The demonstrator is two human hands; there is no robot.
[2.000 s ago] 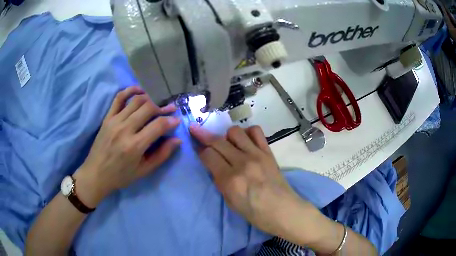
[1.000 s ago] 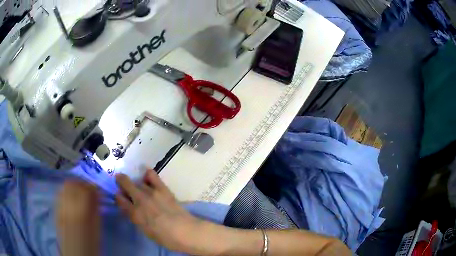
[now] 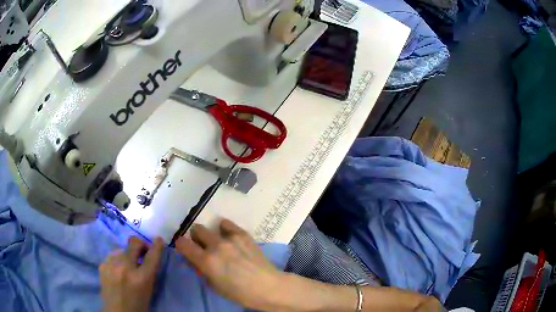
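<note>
A light blue garment piece (image 3: 42, 256) lies under the head of the white sewing machine (image 3: 143, 91) and drapes toward me at the lower left. The lit presser foot area (image 3: 113, 213) is over its edge. My left hand (image 3: 131, 274) pinches the cloth edge with thumb and index finger, just in front of the needle area. My right hand (image 3: 228, 262) lies right beside it, fingers bent, fingertips at the cloth edge; whether it grips the cloth is unclear.
Red-handled shears (image 3: 253, 131), a bent metal attachment (image 3: 244, 180) and a dark smartphone (image 3: 329, 61) lie on the white table (image 3: 292, 146). A printed ruler (image 3: 317, 155) runs along its edge. Blue garments (image 3: 402, 207) hang at the right. A basket (image 3: 518, 289) stands lower right.
The view has swung right. My left hand has moved from beside the needle to the cloth edge nearer me, close to my right hand. My right hand has drawn back from the needle.
</note>
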